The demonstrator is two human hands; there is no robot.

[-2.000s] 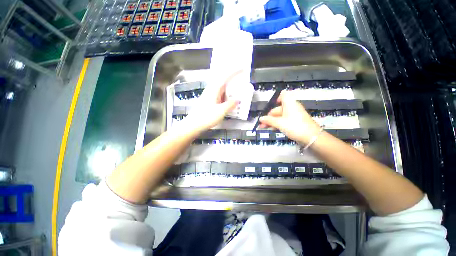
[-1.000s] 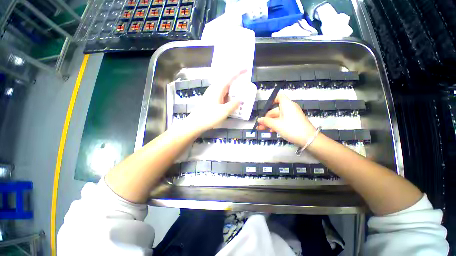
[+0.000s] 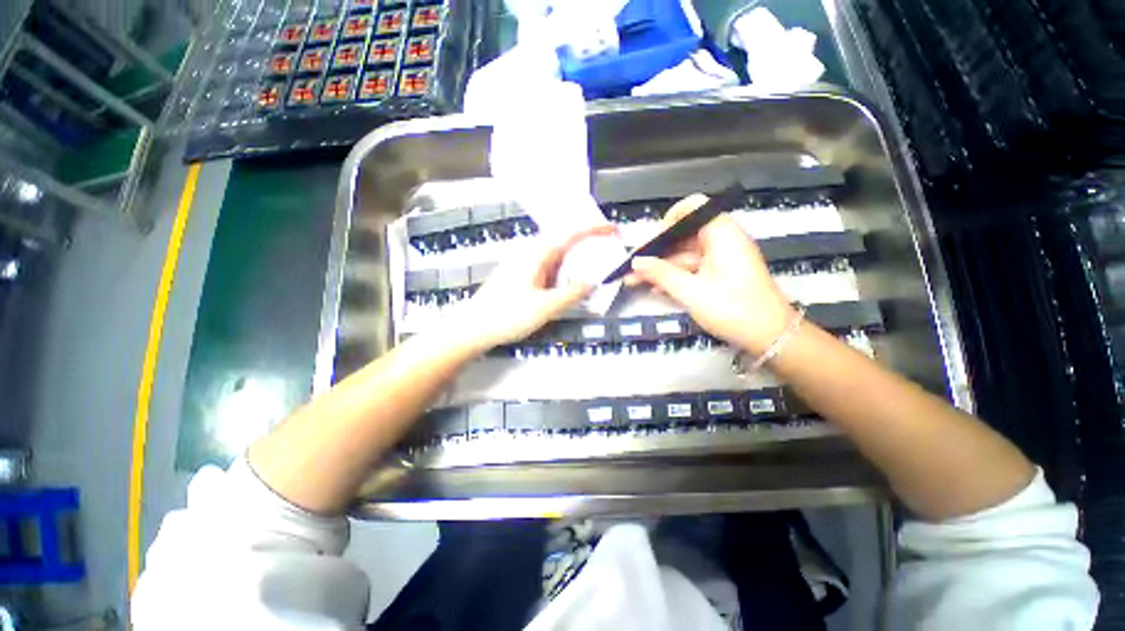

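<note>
My left hand [image 3: 524,286] holds the white label backing strip [image 3: 539,142], which trails over the far rim of the steel tray [image 3: 790,111]. My right hand [image 3: 706,265] holds the dark tweezers [image 3: 672,234], their tip at the strip's near end beside my left fingers. Whether a label is at the tip cannot be told. Rows of black components [image 3: 543,417] with metal pins lie in the tray on pale liner strips. Several blocks in the nearest row and three in the second nearest carry small white labels [image 3: 679,411]. My hands hide parts of the farther rows.
A clear blister tray with orange-red parts [image 3: 358,56] is at the far left. A blue-and-white bundle [image 3: 635,49] and crumpled white paper [image 3: 777,49] lie beyond the steel tray. Black blister trays [image 3: 1012,99] stand at the right. The green bench top [image 3: 265,284] shows at the left.
The tweezers' tip has moved from a labelled block in the second nearest row up to the strip's end. The tweezers lie flatter. A third label now shows in that row. The view has shifted slightly.
</note>
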